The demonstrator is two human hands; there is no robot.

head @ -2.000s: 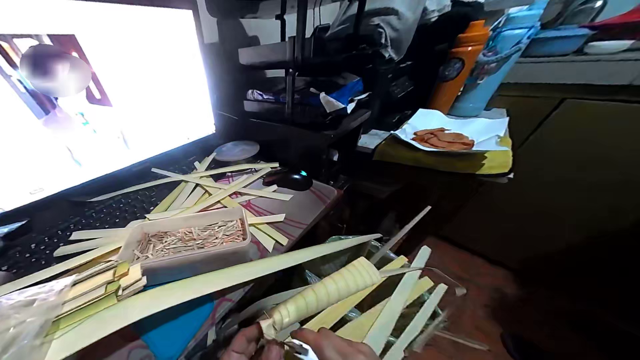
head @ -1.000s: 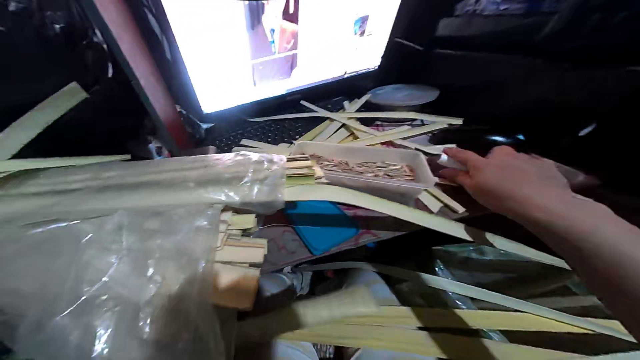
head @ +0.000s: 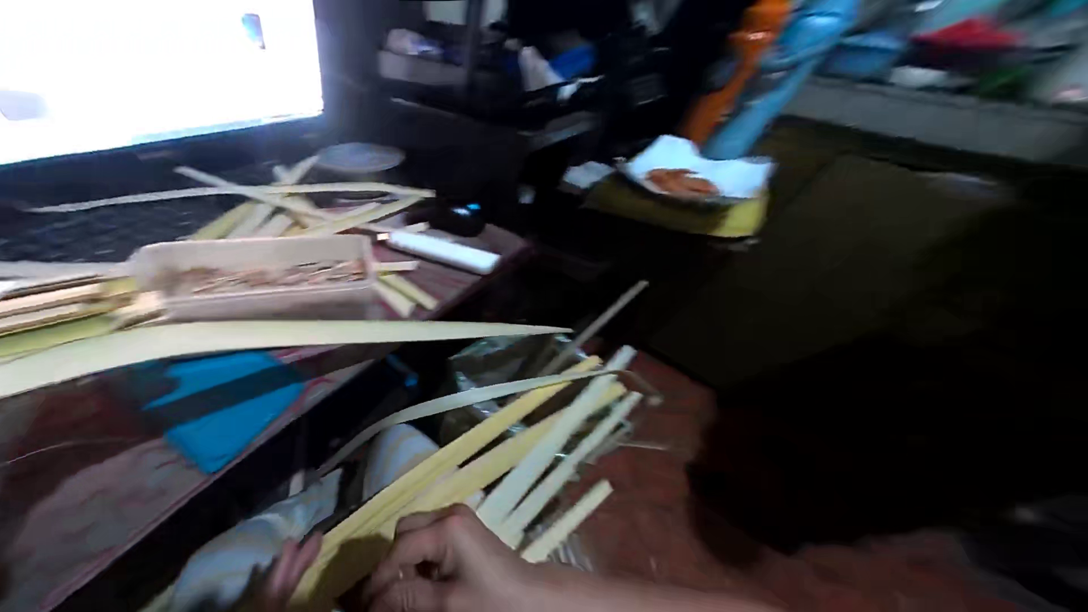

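My right hand (head: pixel 450 557) is at the bottom centre, its fingers curled against the lower part of pale yellow leaf strips (head: pixel 476 446). Blur hides whether it grips one. Part of my left hand (head: pixel 293 565) shows to its left, by the same strips; its hold is hidden. More pale green strips (head: pixel 552 442) fan out up and to the right. A white cylindrical object (head: pixel 444 252) lies on the desk, right of a plastic box (head: pixel 268 306) of small slivers. Above the box is a pile of crossed strips (head: pixel 293 208). One long broad strip (head: pixel 280 337) spans the desk's front.
A lit monitor (head: pixel 153 76) stands at the upper left, behind a dark keyboard (head: pixel 93 229). A blue flat item (head: pixel 229 408) lies near the desk edge. Food on white paper (head: pixel 680 180) rests at upper right, near orange (head: pixel 735 68) and blue (head: pixel 782 76) bottles.
My right hand has moved from beside the box down to the leaf strips. The white cylinder now lies on the desk, where a white object was at its fingers. The view has swung right.
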